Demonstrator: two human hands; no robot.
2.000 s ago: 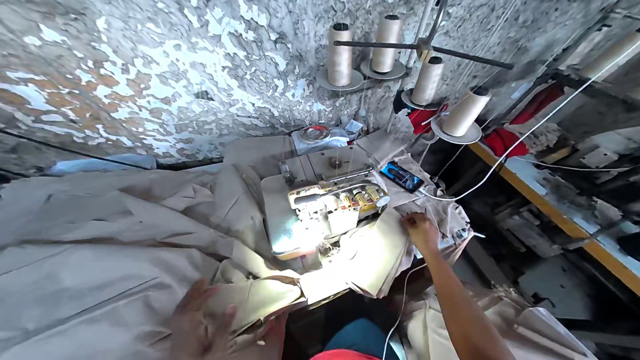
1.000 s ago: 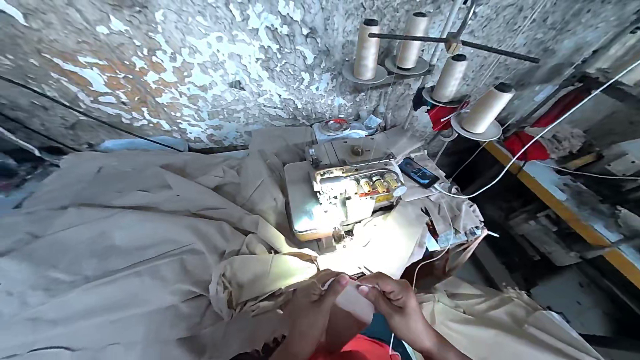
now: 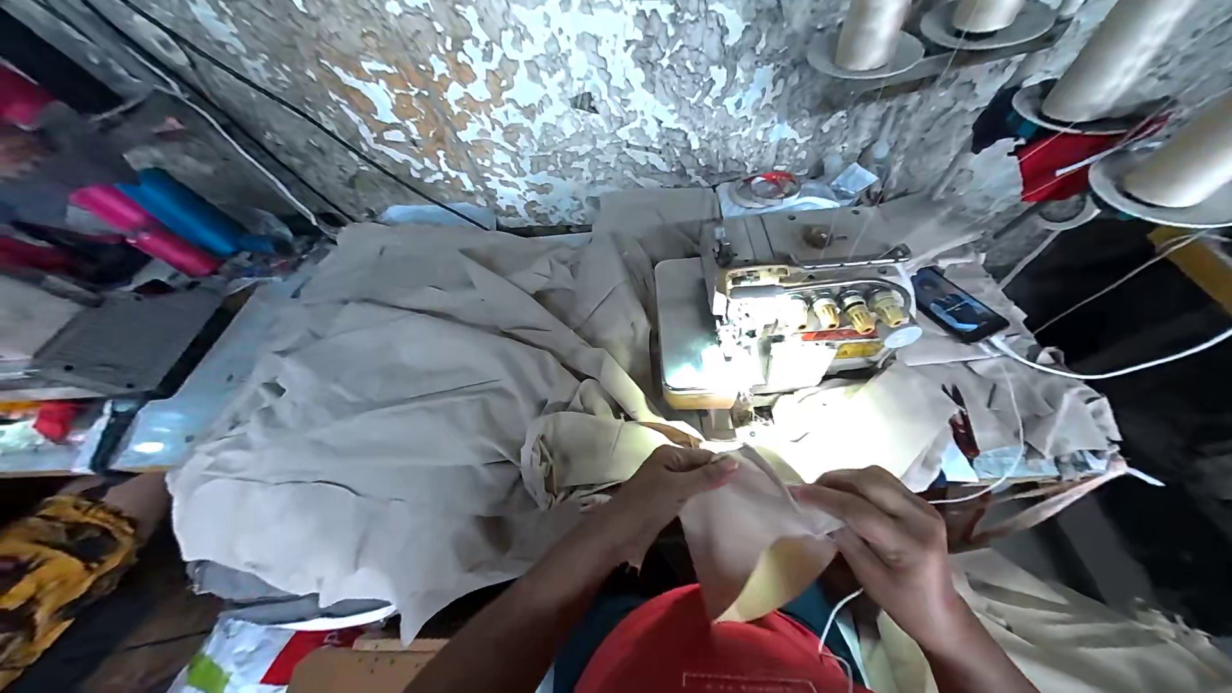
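Note:
Both hands hold a beige fabric piece [image 3: 746, 534] in front of an overlock sewing machine [image 3: 808, 308]. My left hand [image 3: 674, 486] pinches its upper left edge just below the lit needle area. On the right, my right hand [image 3: 881, 529] grips the piece's other edge between thumb and fingers, and its lower corner hangs folded over my lap. A large heap of beige fabric [image 3: 414, 375] lies left of the machine. More beige cloth [image 3: 866, 414] rests under the light by the machine's front right. Whether the held piece touches the machine's plate I cannot tell.
A phone [image 3: 958, 303] with a white cable lies right of the machine. Thread snips [image 3: 961, 423] rest on cloth near the table's right edge. Thread cones [image 3: 1121, 58] stand on a rack at upper right. At far left are pink and blue rolls [image 3: 183, 226] and a person's patterned clothing [image 3: 63, 577].
My right hand, earlier on the cloth right of the machine, has come over to my left hand, and both now hold the fabric piece. The view has swung left.

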